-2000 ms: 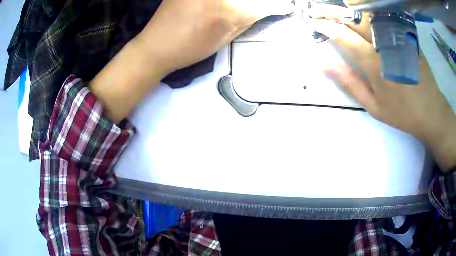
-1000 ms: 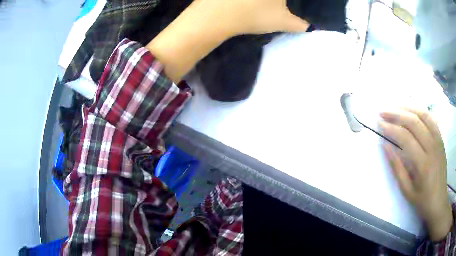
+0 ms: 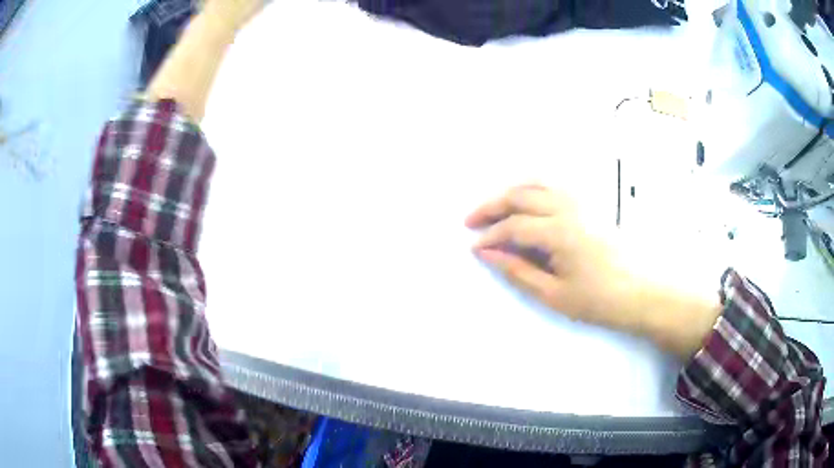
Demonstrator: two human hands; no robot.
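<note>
Dark cloth (image 3: 512, 16) lies along the far edge of the white table, cut off by the top of the picture. My left hand (image 3: 229, 11) is at the top left, mostly cut off by the picture's edge; its fingers and what they hold do not show. More dark cloth (image 3: 165, 20) shows beside the left wrist. My right hand (image 3: 539, 247) is over the middle of the table, slightly blurred, fingers loosely curled and apart, holding nothing.
The white sewing machine head (image 3: 777, 91) with a blue stripe stands at the upper right, its grey attachment (image 3: 795, 234) below. The table's curved front edge carries a grey measuring strip (image 3: 439, 419). A blue crate (image 3: 338, 446) shows below that edge.
The view has swung left. The dark cloth has moved away from the near left to the table's far side. My left hand has moved to the top left; my right hand has come to mid-table.
</note>
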